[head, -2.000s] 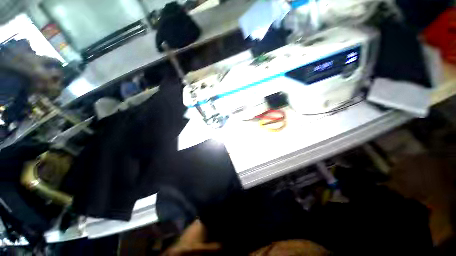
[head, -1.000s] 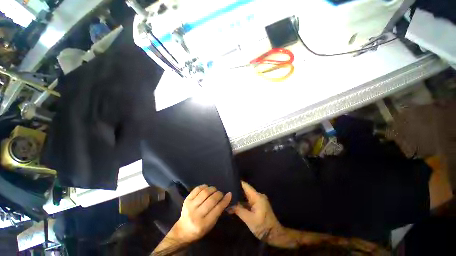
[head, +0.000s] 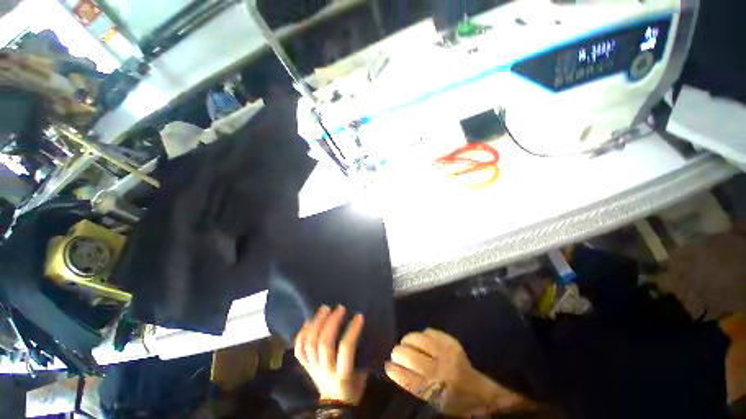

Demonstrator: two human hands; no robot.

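Note:
Black fabric (head: 331, 254) runs from the needle area (head: 360, 168) over the table's front edge towards me. Another dark panel (head: 217, 209) lies to its left. My left hand (head: 331, 352) is on the fabric's near part, fingers spread on top, thumb hidden. My right hand (head: 429, 364) is just right of it, fingers curled, beside the fabric's right edge; black against black hides whether cloth is in it. The white sewing machine (head: 458, 90) has a lit panel (head: 597, 56). Scissors with red and orange loops (head: 474, 164) lie on the bed.
A small dark box (head: 483, 125) with a cable lies behind the scissors. The table's front edge (head: 523, 245) slants up to the right. A yellow-cased motor (head: 86, 258) is at left. A white item (head: 707, 123) lies at the far right, and dark cloth hangs below the table.
The view has tilted up, showing more of the machine. My hands, together at the fabric's near edge a second ago, are now slightly apart; my left fingers have spread over the cloth.

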